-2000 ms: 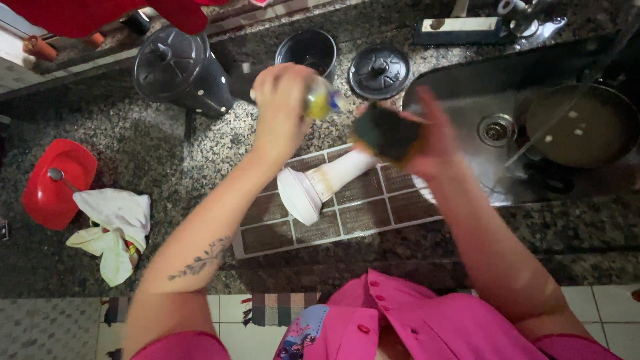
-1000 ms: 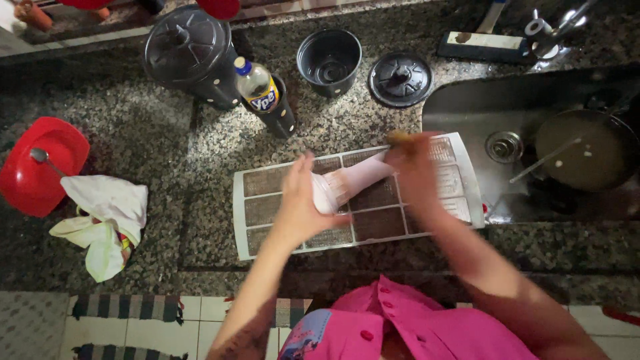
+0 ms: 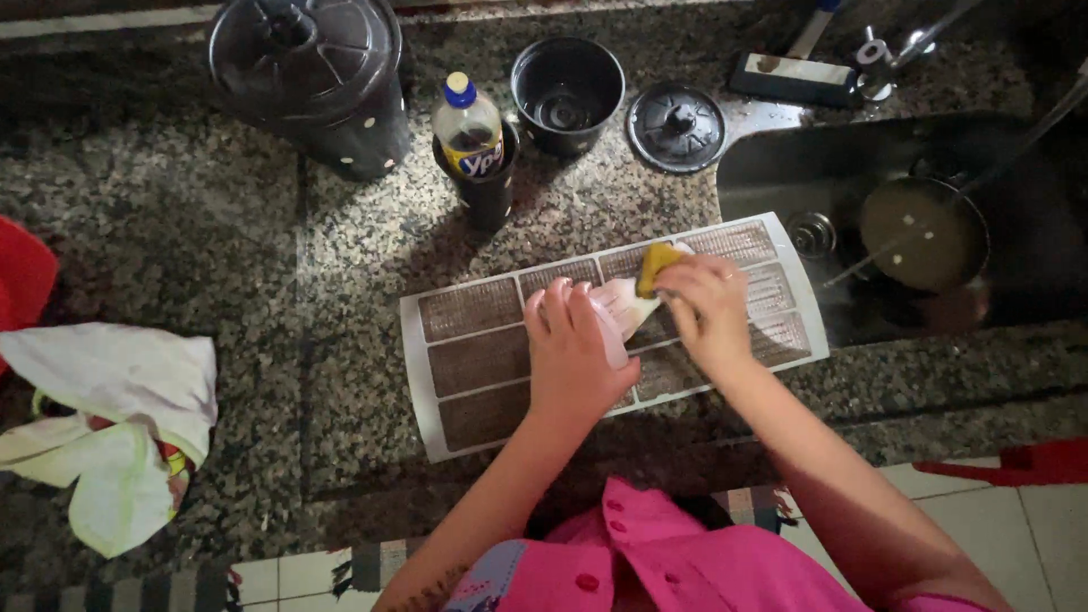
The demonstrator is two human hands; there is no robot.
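A white plastic-framed mesh filter panel (image 3: pixel 476 361) lies slanted on the granite counter, its right end at the sink's edge. Over its middle, my left hand (image 3: pixel 578 348) grips the wide end of a white plastic tube-like part (image 3: pixel 625 302). My right hand (image 3: pixel 701 306) holds a yellow sponge (image 3: pixel 656 265) against that part's other end. Behind the panel, an Ypê dish soap bottle (image 3: pixel 469 127) with a blue and cream cap stands in a narrow black cup (image 3: pixel 489 200).
Black lidded bin (image 3: pixel 297 59), open black pot (image 3: pixel 568 93) and round black lid (image 3: pixel 677 127) stand behind. At right, the sink (image 3: pixel 765 170) holds a water-filled pan (image 3: pixel 922 234) under running water. A squeegee (image 3: pixel 795 78) lies by the faucet; a white cloth (image 3: pixel 127 374) and red container (image 3: pixel 21 280) lie left.
The soap bottle, in my left hand two seconds ago, now stands in the black cup. My left hand has come down onto the white part, and my right hand works the sponge on it.
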